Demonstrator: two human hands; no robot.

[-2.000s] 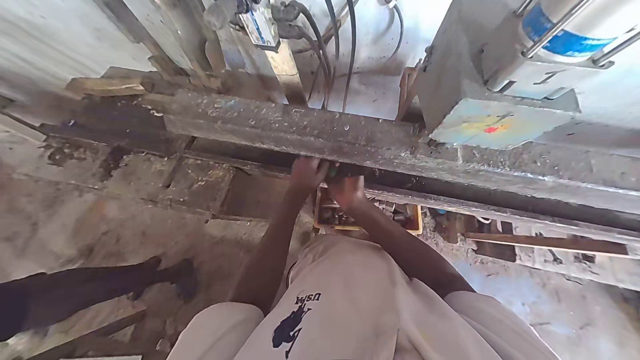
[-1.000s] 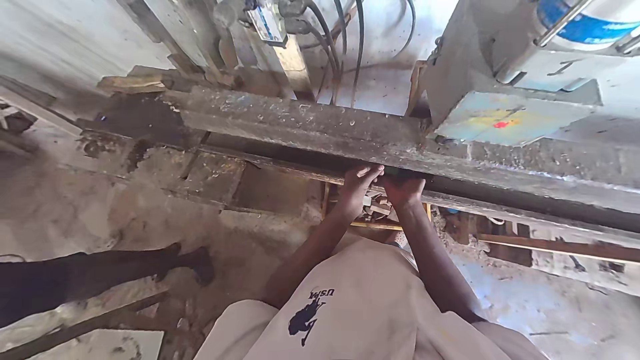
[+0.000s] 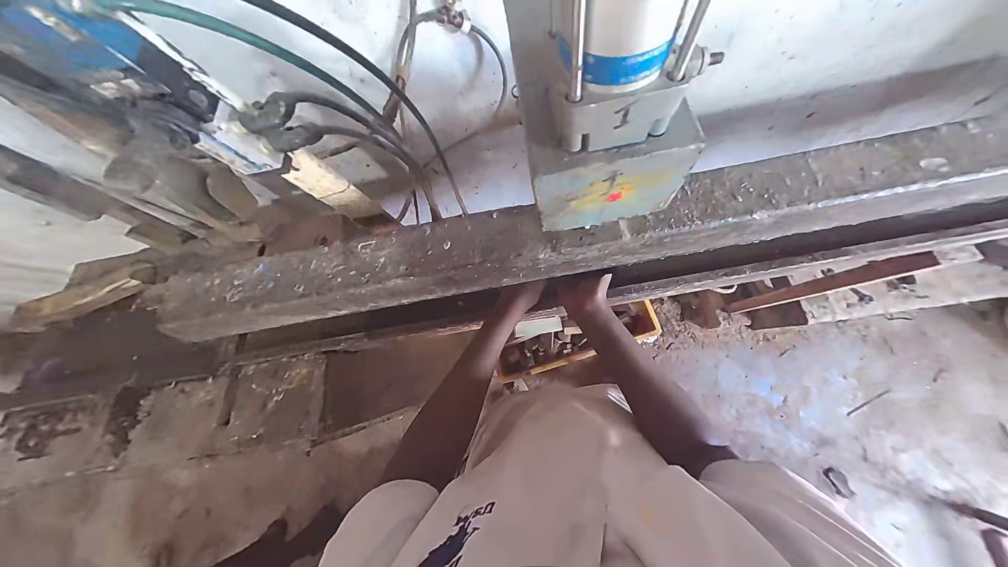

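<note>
Both of my hands reach into the dark gap under a long, dirty beam (image 3: 441, 256). My left hand (image 3: 523, 296) is at the gap's edge, its fingers hidden beneath the beam. Just to its right is my right hand (image 3: 584, 293), with the thumb raised and the other fingers out of sight. Whether either hand holds anything cannot be seen. Below my wrists, a yellow-rimmed crate (image 3: 652, 319) holds metal parts (image 3: 543, 350) and a pale block (image 3: 539, 327).
A grey metal block (image 3: 618, 185) with a white and blue cylinder (image 3: 618, 59) stands above the beam. Dark hoses (image 3: 339, 118) hang at the upper left. A reddish bar (image 3: 835, 282) lies at the right, and a wooden piece (image 3: 87, 295) at the far left.
The view has swung toward the right. My hands stay close together at the gap, now nearly below the grey block. The dark leg seen at the left before is no longer clearly in view.
</note>
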